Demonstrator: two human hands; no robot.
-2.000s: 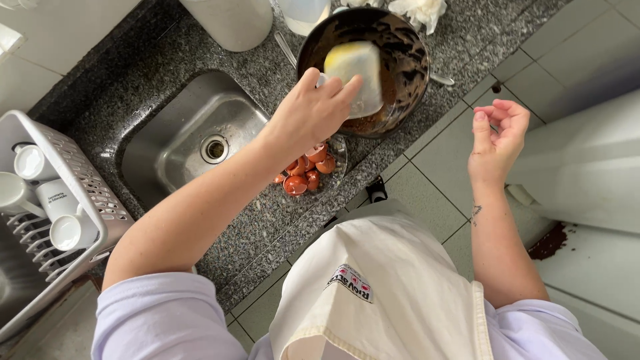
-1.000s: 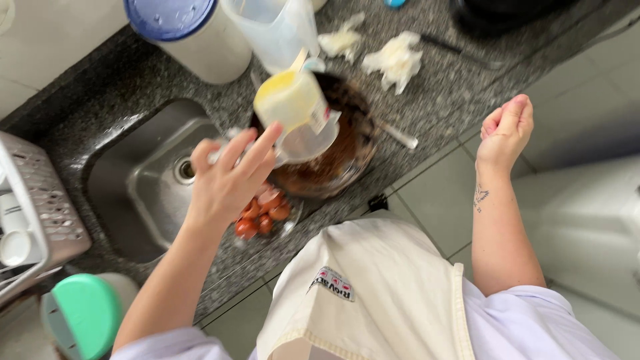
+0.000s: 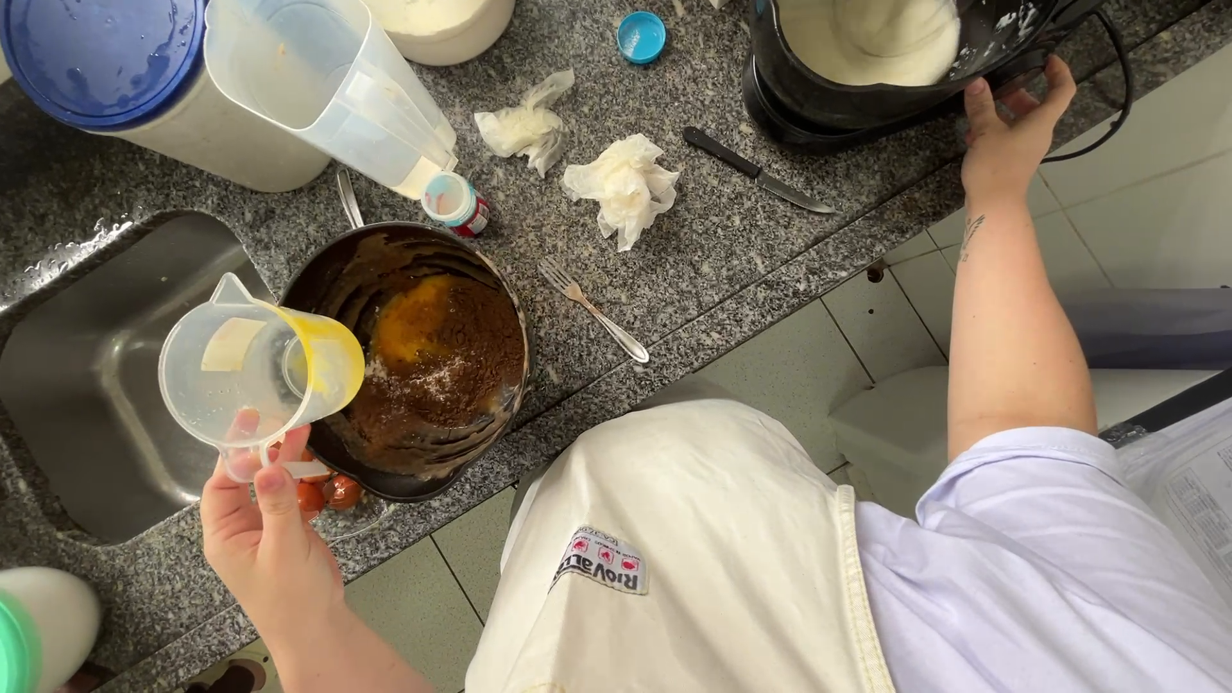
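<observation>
My left hand (image 3: 274, 529) grips the handle of a clear plastic measuring jug (image 3: 245, 371), streaked yellow inside and tilted beside the rim of a dark pan (image 3: 515, 423). In the pan lie brown powder (image 3: 472, 356) and a yellow-orange liquid (image 3: 409, 318). Cracked eggshells (image 3: 337, 491) sit in a clear dish, partly under the pan's edge. At the upper right, my right hand (image 3: 1011, 125) touches the side of a black stand mixer (image 3: 818, 106); its fingertips are partly hidden, so its grip is unclear. A creamy white mixture (image 3: 871, 48) is in the mixer's bowl.
A steel sink (image 3: 115, 385) is left of the pan. Behind stand a blue-lidded tub (image 3: 231, 144) and a tall plastic pitcher (image 3: 337, 96). A fork (image 3: 597, 308), crumpled wrappers (image 3: 626, 188), a small open jar (image 3: 454, 202) and a black-handled knife (image 3: 760, 171) lie on the granite.
The measuring jug, tipped over the pan earlier, is now at its left side. My right hand has gone from above the floor to the mixer. The view has shifted.
</observation>
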